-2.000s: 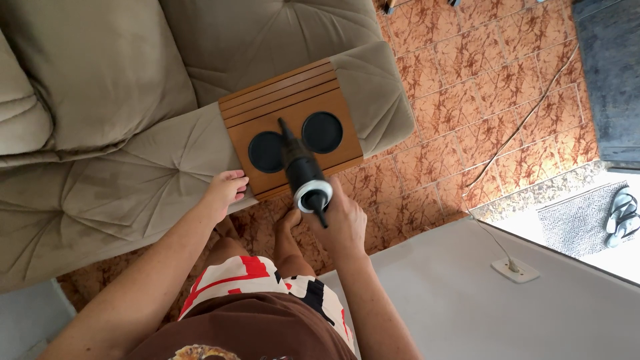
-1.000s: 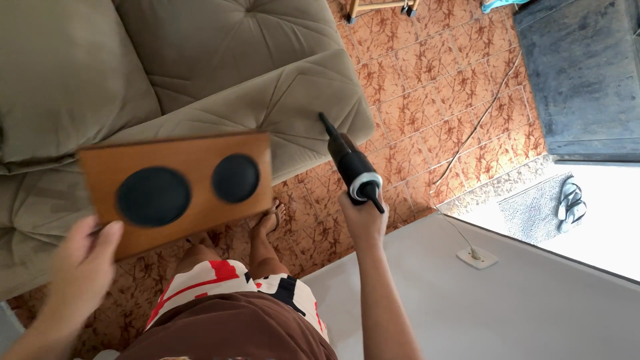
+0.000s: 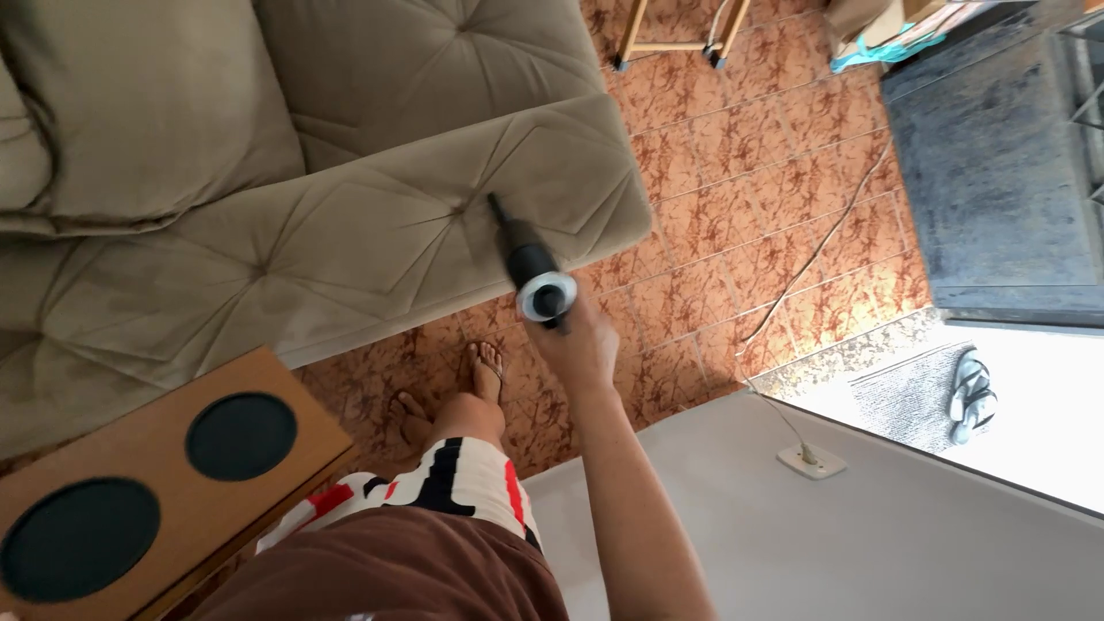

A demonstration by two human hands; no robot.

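My right hand [image 3: 578,341] grips a black handheld vacuum cleaner [image 3: 528,259] with a pale ring at its near end. Its narrow nozzle points at the tufted beige sofa armrest [image 3: 362,233]; whether the tip touches the fabric cannot be told. At the lower left, a brown wooden armrest tray [image 3: 172,457] with two round black recessed pads is held off the armrest. Only a sliver of my left hand [image 3: 7,616] shows at the tray's near corner, in the bottom left of the view; the rest is out of frame.
Sofa cushions [image 3: 155,103] lie beyond the armrest. A thin cable [image 3: 815,254] crosses the reddish tiled floor [image 3: 716,198] to a wall outlet [image 3: 811,461]. Wooden stand legs [image 3: 673,47] are at the top, a dark door [image 3: 1009,181] and sandals [image 3: 973,397] at the right.
The wooden tray, earlier lying on the armrest, has been lifted off and moved to the lower left. The vacuum cleaner, earlier above the tray, is now over the bare armrest.
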